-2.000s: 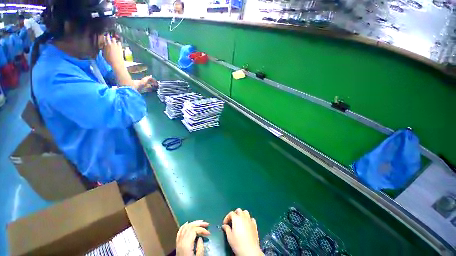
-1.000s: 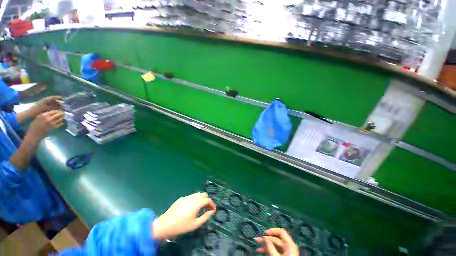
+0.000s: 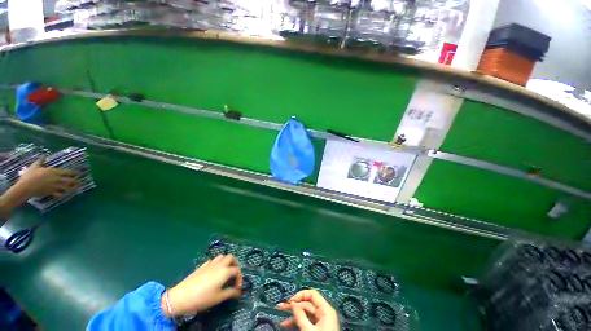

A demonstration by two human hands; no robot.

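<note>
A clear blister tray (image 3: 295, 258) lies flat on the green bench in front of me, with rows of pockets. Black rings (image 3: 318, 271) sit in its pockets. My left hand (image 3: 206, 288) is bare, in a blue sleeve, over the tray's left part with fingers curled down near a ring; whether it holds one is hidden. My right hand (image 3: 310, 311) is over the tray's front middle, thumb and index finger close together at a ring's edge; a tiny part between them cannot be made out.
Stacked blister trays (image 3: 541, 281) stand at right. Striped white piles (image 3: 72, 174) and scissors (image 3: 19, 240) lie at left, with another person's hand on the piles. A blue bag (image 3: 292, 152) and instruction sheet (image 3: 364, 169) hang on the green backboard.
The view has swung right, bringing the stacked trays in. My hands have moved from the bare bench to over the blister tray. The other person's hand now lies on the white piles.
</note>
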